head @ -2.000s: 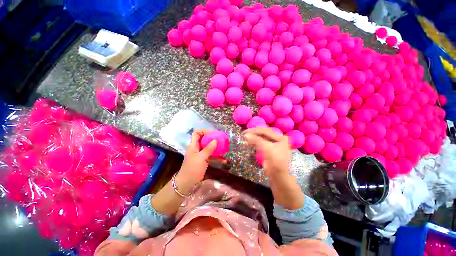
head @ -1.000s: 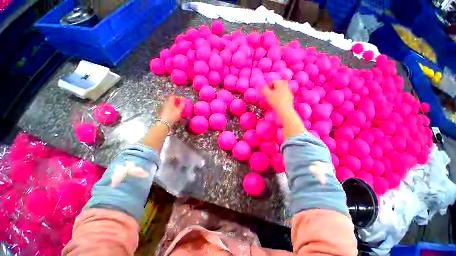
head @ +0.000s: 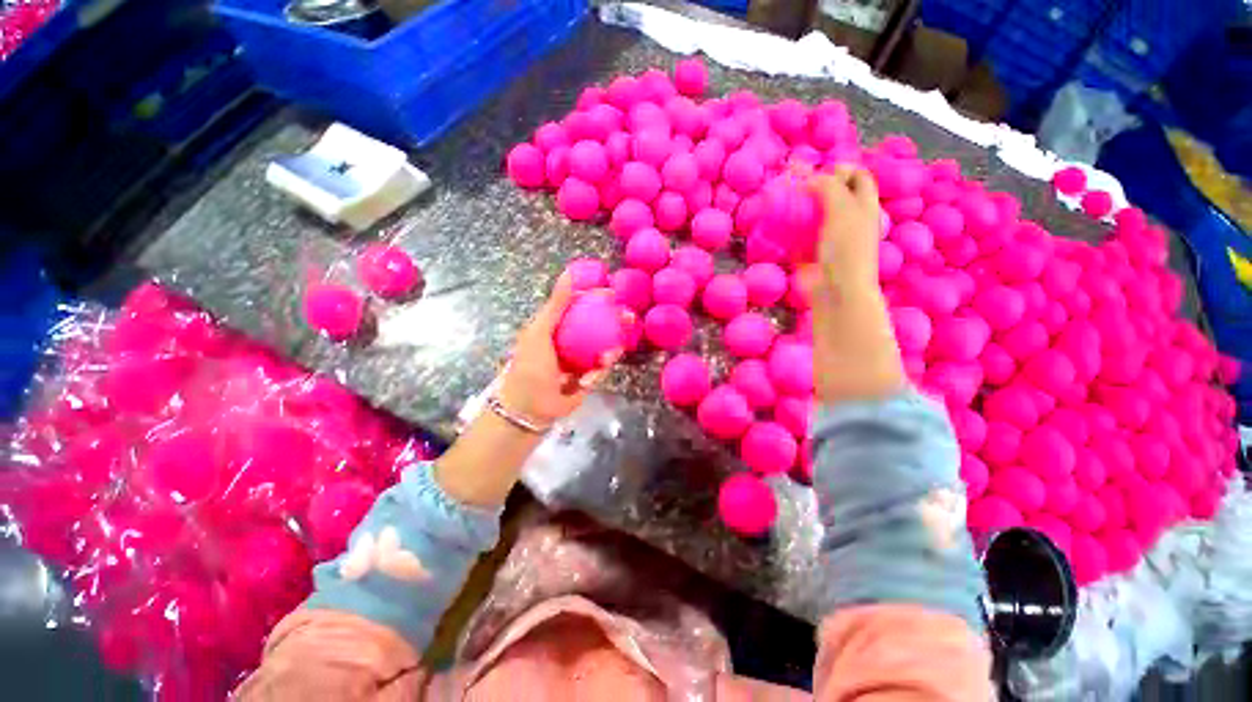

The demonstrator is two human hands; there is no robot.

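Observation:
My left hand (head: 542, 368) is closed around a pink ball (head: 590, 329) at the left edge of the loose pile. My right hand (head: 849, 226) is over the pile of pink balls (head: 1016, 343), its fingers against a pink ball (head: 788, 217); that spot is blurred. The clear poly bags (head: 584, 446) lie at the near table edge, partly behind my left wrist. Two bagged balls (head: 334, 311) lie on the table at left.
A crate heap of bagged balls (head: 206, 466) is at lower left. A white box (head: 348, 178) and a blue tote (head: 412, 69) are at upper left. A black cup (head: 1027, 592) and white sheeting (head: 1153, 610) are at lower right. A single ball (head: 747, 503) lies near the front edge.
My left hand has come back toward me with a ball showing in it. My right hand has shifted a little right and forward over the pile. The camera view has shifted.

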